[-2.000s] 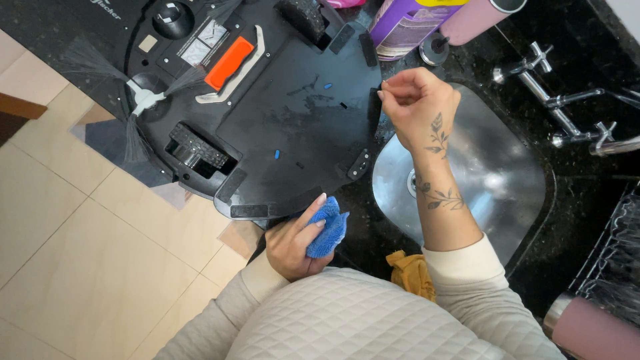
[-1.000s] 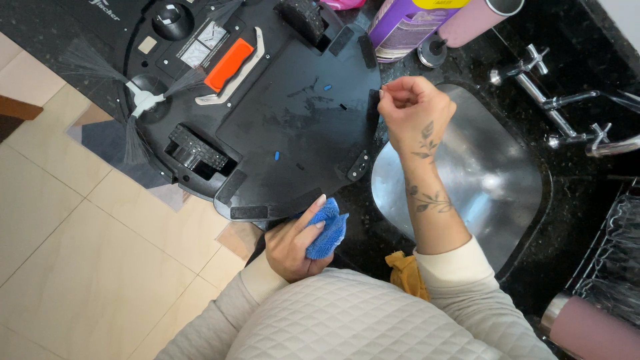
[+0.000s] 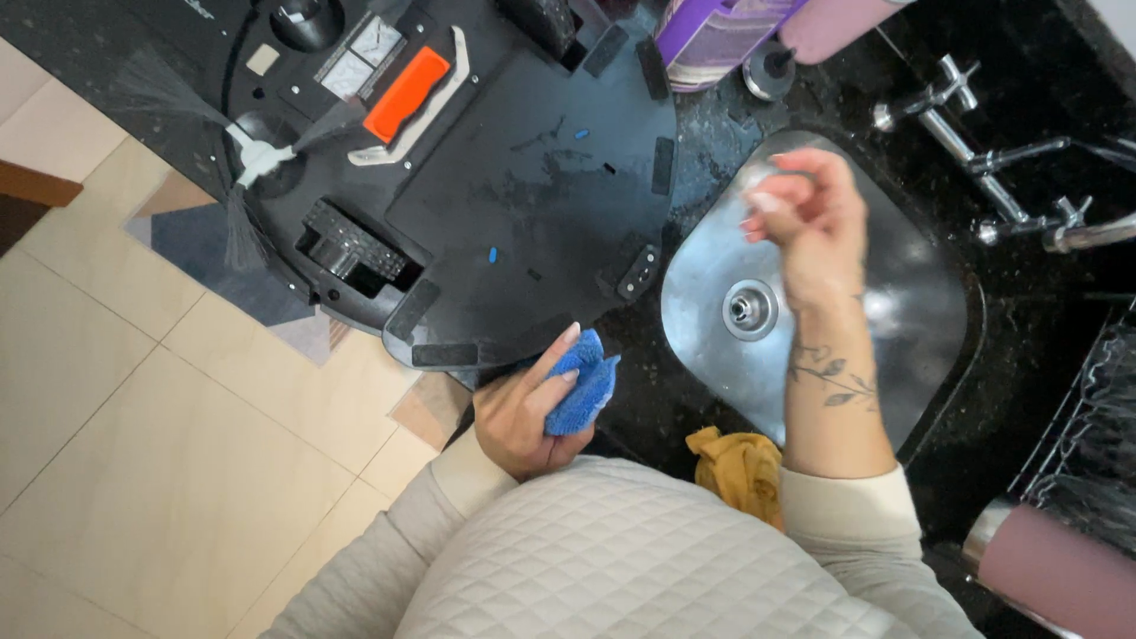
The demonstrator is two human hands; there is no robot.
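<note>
My left hand holds a folded blue cloth at the near edge of an upturned black robot vacuum. The vacuum lies on the dark stone counter, its white-hubbed side brush, orange part and black wheel facing up. Small blue bits dot its damp underside. Over the steel sink is my right hand, fingers curled and a little blurred; whether something small sits between the fingertips cannot be told. It touches neither the vacuum nor the sink wall.
Behind the sink stand a purple bottle and a pink cylinder. Chrome taps are at the right. A yellow cloth lies at the sink's near edge. Another pink cylinder and a wire rack are at the lower right.
My right hand has moved right, from the vacuum's edge to above the sink. My left hand stays by the vacuum's near edge with the blue cloth.
</note>
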